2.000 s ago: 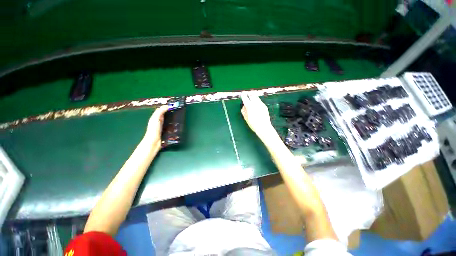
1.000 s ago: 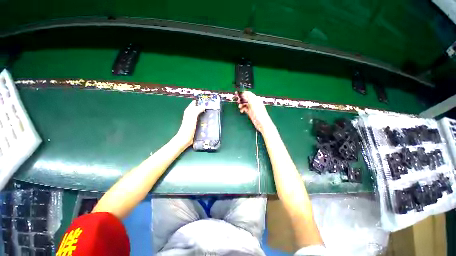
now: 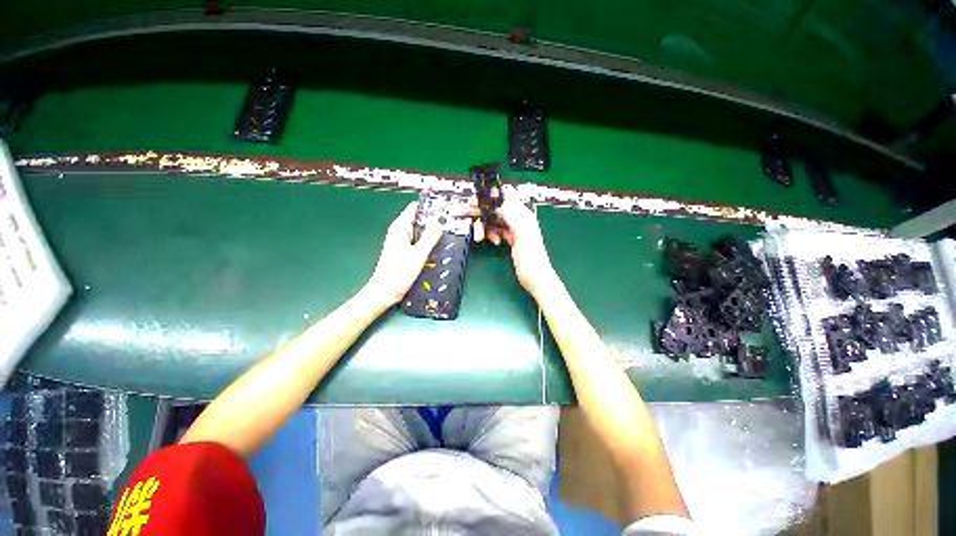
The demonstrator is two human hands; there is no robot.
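A half-assembled phone body [image 3: 439, 278] is held by my left hand [image 3: 399, 257] over the green bench. It is a black slab with small pale and orange marks, and its silvery circuit board [image 3: 444, 209] shows at the far end. My right hand [image 3: 518, 237] holds a small black plastic cover [image 3: 486, 195] raised and tilted beside the board's right edge. The cover looks apart from the board. My fingertips partly hide both things.
A pile of covers [image 3: 717, 304] lies on the bench at right, beside a blister tray of covers [image 3: 873, 411]. Several phones, one here [image 3: 528, 140], lie on the green conveyor belt [image 3: 367, 132] beyond the chipped edge strip [image 3: 304, 168]. A white parts tray [image 3: 29, 274] stands at left.
The phone and left hand came right and upward from two seconds ago, and the phone now shows its board. The right hand turned inward, bringing the cover close to the board.
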